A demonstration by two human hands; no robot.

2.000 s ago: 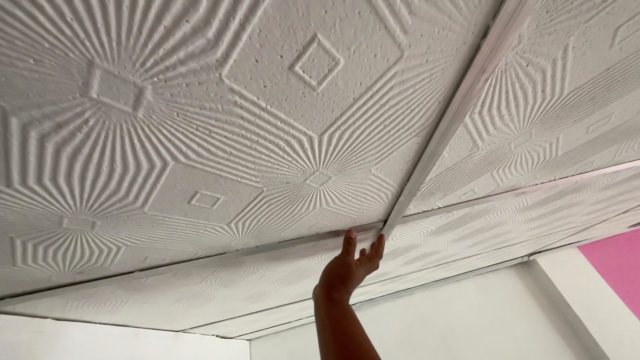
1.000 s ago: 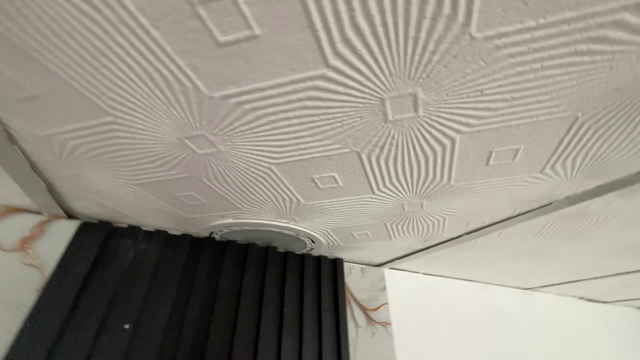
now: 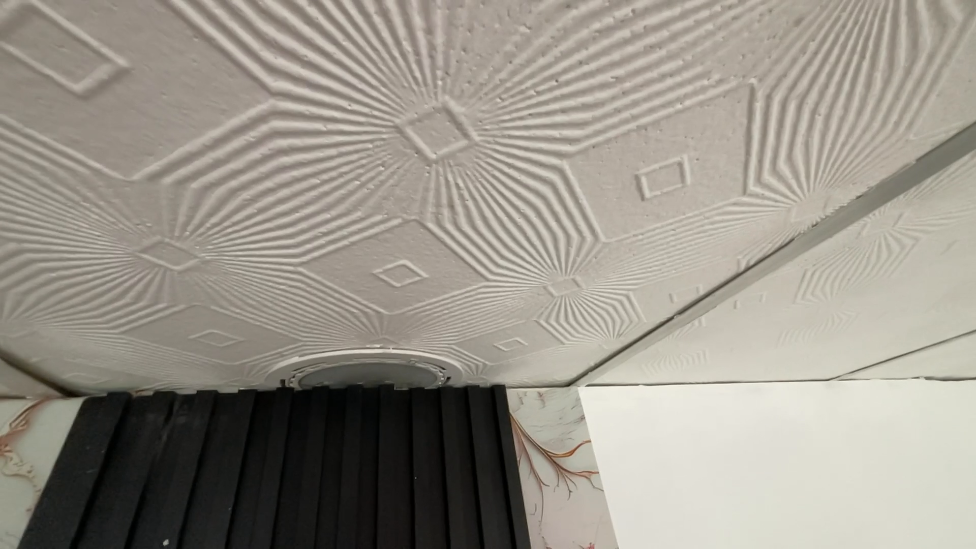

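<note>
Neither of my hands shows in the head view now. Overhead spreads a white ceiling panel (image 3: pixel 435 183) embossed with radiating lines and small diamond shapes. A grey ceiling grid strip (image 3: pixel 785 252) runs diagonally along its right side. Close to the wall, a round fixture with a pale rim (image 3: pixel 374 354) is set in the panel, its lower edge hidden behind black slatted wall panelling (image 3: pixel 305 473). What the fixture is, I cannot tell for certain.
Marble-patterned wall panels with reddish-brown veins (image 3: pixel 560 457) flank the black slats. A plain white wall surface (image 3: pixel 785 465) fills the lower right. Beyond the grid strip lies another patterned ceiling panel (image 3: pixel 900 267).
Two seconds ago a raised hand touched the ceiling grid where strips meet; it is out of view now. The view has swung to the black slats and round fixture.
</note>
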